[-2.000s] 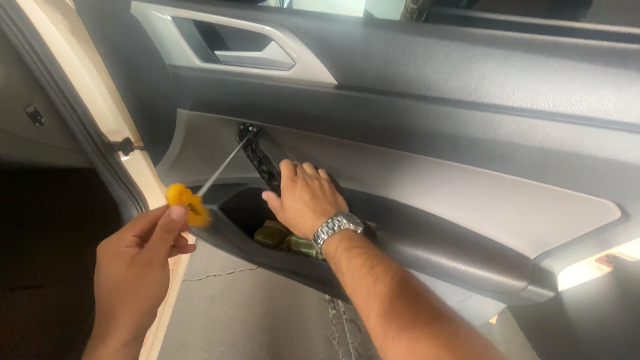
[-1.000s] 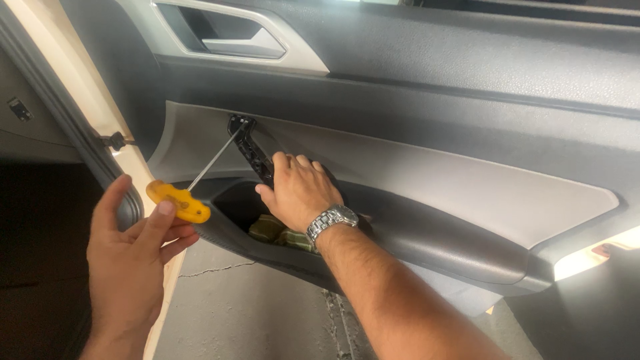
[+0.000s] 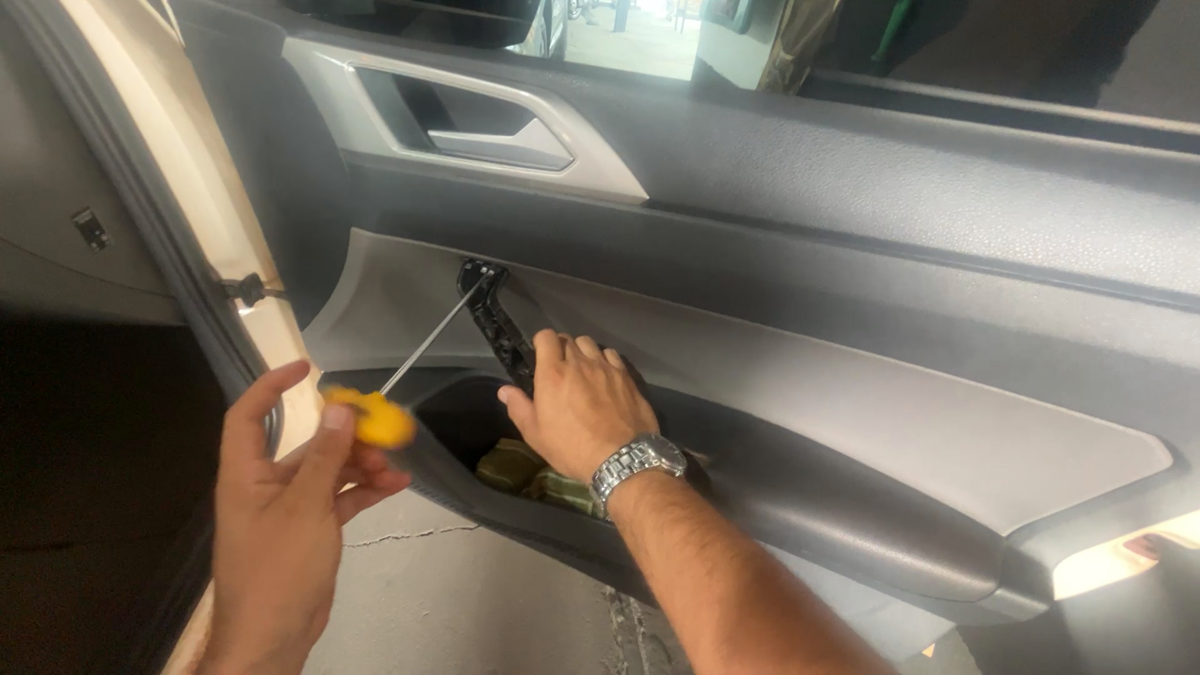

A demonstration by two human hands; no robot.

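My left hand [image 3: 291,487] grips the yellow handle of a screwdriver [image 3: 380,419] between thumb and fingers; the handle is blurred. Its thin metal shaft slants up to the top end of a black plastic pull-handle bracket [image 3: 506,342] on the car door's inner panel [image 3: 797,412]. Over the lower end of that bracket lies my right hand [image 3: 586,403], with a metal watch [image 3: 637,466] on the wrist. Its fingertips bend over the bracket, and whether they grip or only press on it cannot be told.
Above is the inner door release lever [image 3: 506,145] in its light surround. Below my right hand, the door pocket [image 3: 450,422] holds a folded greenish cloth [image 3: 511,466]. The door edge with its rubber seal [image 3: 187,244] runs down the left. Cracked floor [image 3: 450,581] shows underneath.
The yellow handle has turned between my left fingers, showing different angles across the frames. The shaft's tip stays at the bracket's top. My right hand has barely moved.
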